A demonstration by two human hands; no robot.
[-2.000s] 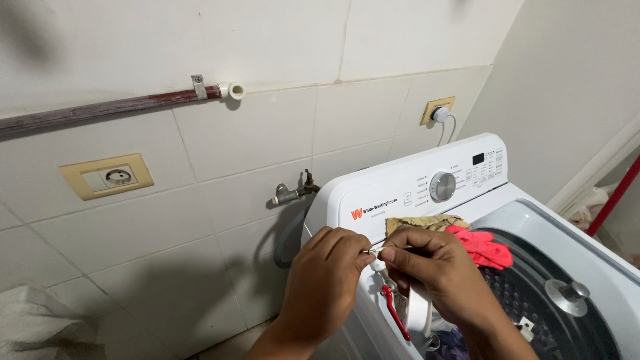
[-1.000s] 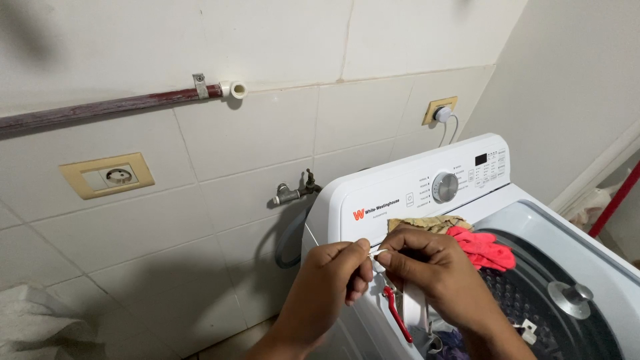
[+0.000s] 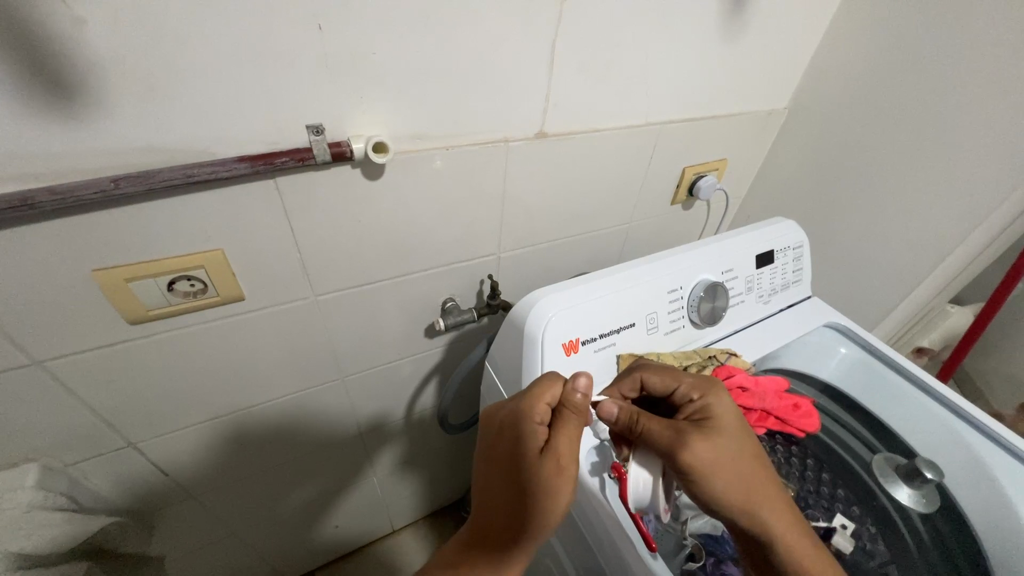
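My left hand [image 3: 532, 456] and my right hand [image 3: 680, 432] meet over the front left corner of the washing machine's control panel. A thin white strip [image 3: 600, 398], perhaps tape, runs between the fingertips of both hands, pinched at each end. Below my right hand is a white round piece [image 3: 646, 480], partly hidden, that looks like a spool. Beside it lies a red-handled tool or valve lever [image 3: 632, 508]; I cannot tell which. A coral-red rubber glove [image 3: 768, 402] and a tan cloth [image 3: 688, 360] rest behind my right hand on the washer [image 3: 832, 316].
The open drum [image 3: 848, 480] holds dark fabric and small white fittings [image 3: 840, 532]. On the tiled wall are a metal tap [image 3: 472, 312] with a grey hose [image 3: 452, 400], a reddish pipe [image 3: 200, 176] with a white elbow [image 3: 374, 150], a socket [image 3: 170, 286] and a plugged-in outlet [image 3: 700, 182].
My left hand has turned from fingers bent toward the right hand to a closed fist with its thumb up. The white strip between the fingertips shows more plainly than two seconds ago.
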